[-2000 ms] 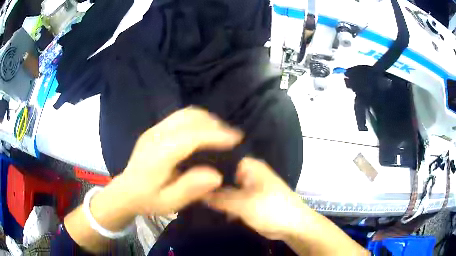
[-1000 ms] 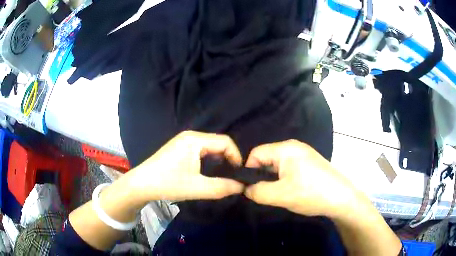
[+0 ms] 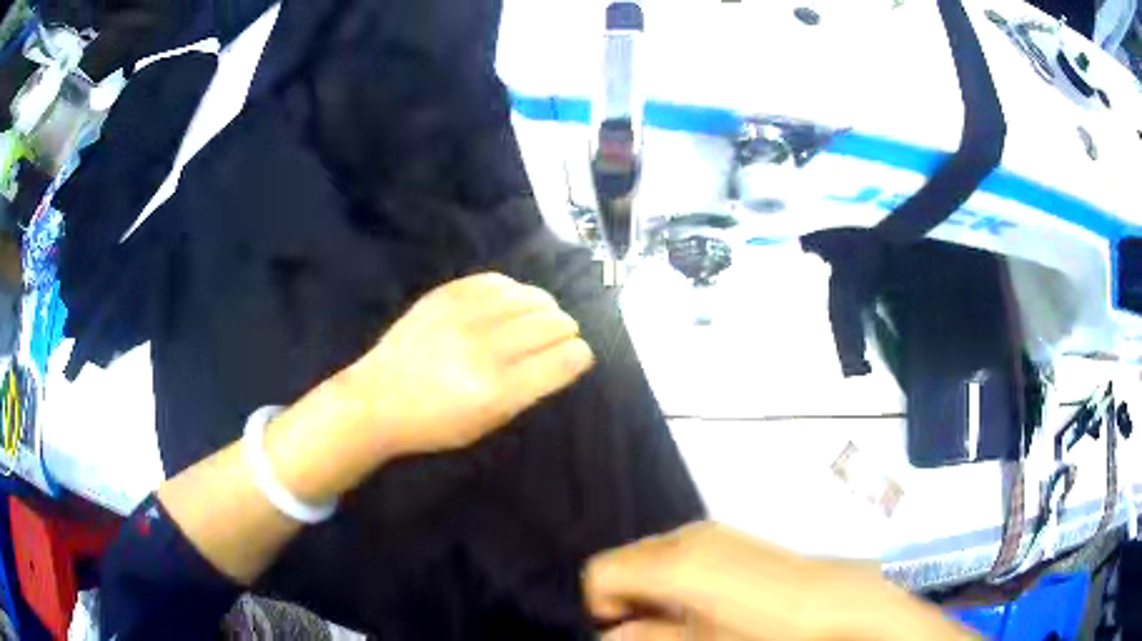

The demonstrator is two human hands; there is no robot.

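Note:
A large black garment panel lies left of the needle and reaches down to the front edge. Its right edge runs from the presser foot area down to my right hand. My left hand, with a white band at the wrist, lies on the panel just below and left of the foot, fingers curled onto the cloth; its fingertips are partly hidden. My right hand is at the bottom, fingers closed on the lower right part of the panel, cut off by the picture's edge. Both hands are slightly blurred.
The white sewing machine with a blue stripe stands right of the panel, a black strip draped over it. Black cut pieces lie under its arm. A small label lies on the bed. A red bin is lower left.
My hands were together over the middle of the cloth; they have moved apart, left up beside the needle, right down. The panel's edge now lies straighter by the foot. The view has shifted.

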